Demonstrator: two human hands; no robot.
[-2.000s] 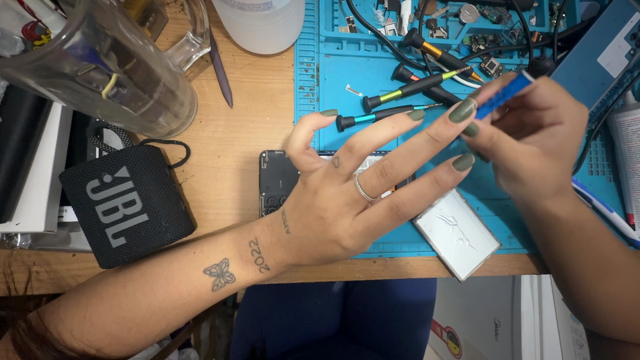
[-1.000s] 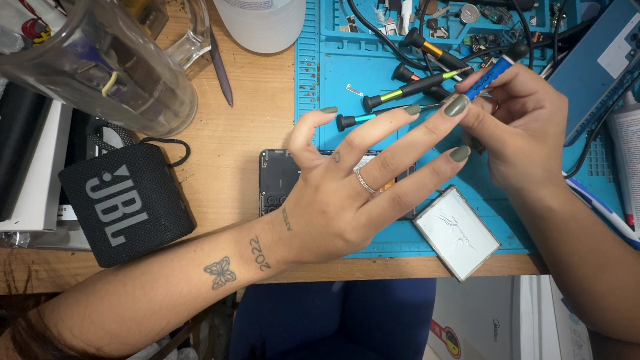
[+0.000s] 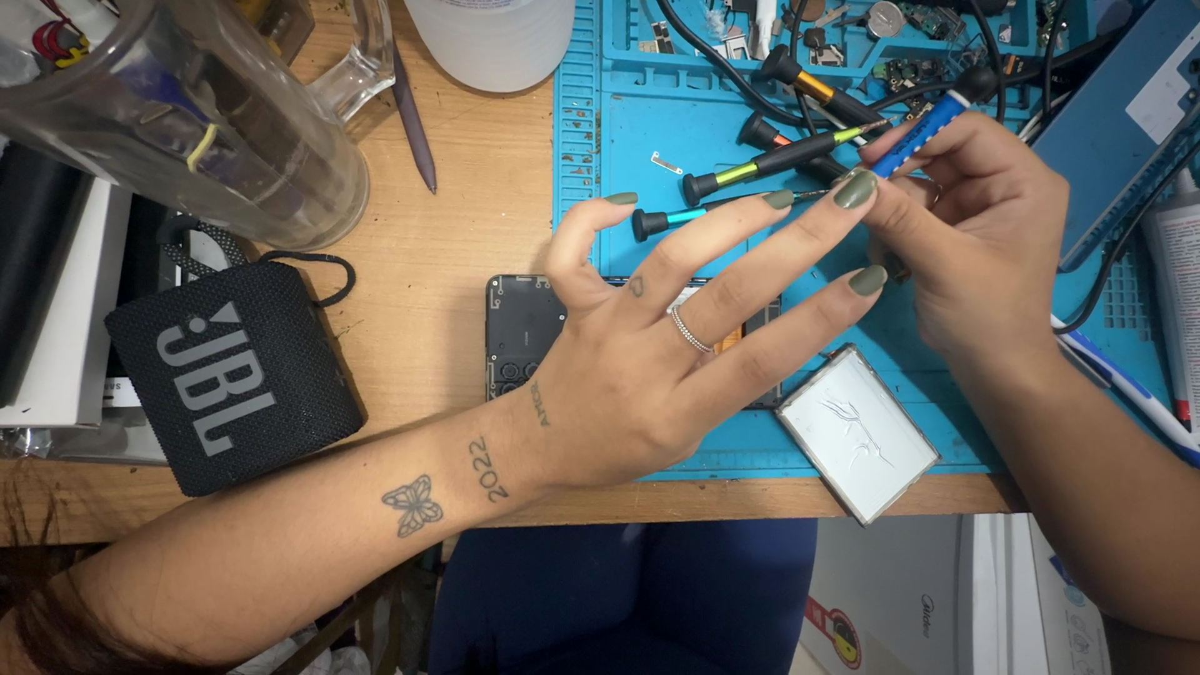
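My right hand (image 3: 975,225) grips a blue precision screwdriver (image 3: 923,134) with a black cap, its capped end pointing up and right. Fingers spread, my left hand (image 3: 675,337) reaches over an opened smartphone (image 3: 520,328); one fingertip meets the lower end of the blue handle, and whether it touches the tool's tip cannot be told. The phone's middle is hidden under that hand. Beside the phone, at the mat's front edge, a white rectangular battery-like piece (image 3: 858,433) lies tilted. Above the fingers lie a green-banded screwdriver (image 3: 773,164) and a cyan-banded screwdriver (image 3: 670,220).
A small metal strip (image 3: 667,163) lies on the blue repair mat (image 3: 619,122). Parts trays (image 3: 647,66) and dark cables stand at the back. On the left are a JBL speaker (image 3: 234,375), a glass mug (image 3: 281,159) and a purple stylus-like pen (image 3: 412,122). A white tube (image 3: 1179,281) is far right.
Between the earlier frames and now, the right hand has shifted slightly and the blue screwdriver has tilted, with its black cap now showing. The left hand has stayed nearly still over the phone.
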